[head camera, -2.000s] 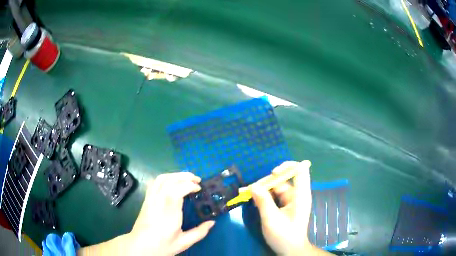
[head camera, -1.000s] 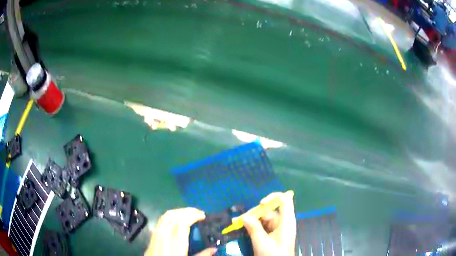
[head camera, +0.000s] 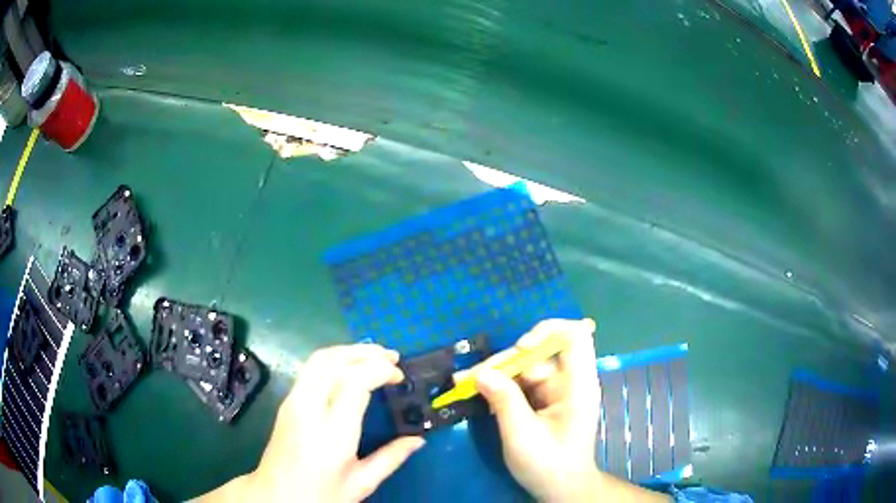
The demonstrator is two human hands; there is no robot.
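Note:
A black plastic housing (head camera: 424, 380) lies over the lower part of the blue dot pad sheet (head camera: 447, 265). My left hand (head camera: 339, 418) holds the housing at its left side, fingers at the upper left corner and thumb at the lower edge. My right hand (head camera: 550, 413) grips yellow tweezers (head camera: 511, 365), their tip on the face of the housing near its middle. Whether a small pad is at the tip cannot be told. The strip sheet (head camera: 644, 413) lies just right of my right hand.
Loose black housings (head camera: 195, 341) lie in a pile at left. A white-edged strip sheet (head camera: 34, 378) is at far left, a red-labelled bottle (head camera: 67, 108) at upper left. A spare dark sheet (head camera: 830, 429) lies at far right. The chipped bench edge (head camera: 314, 132) runs beyond the dot sheet.
The view tilted down and back up. The tweezers' tip has shifted slightly left on the housing. Both hands keep their holds.

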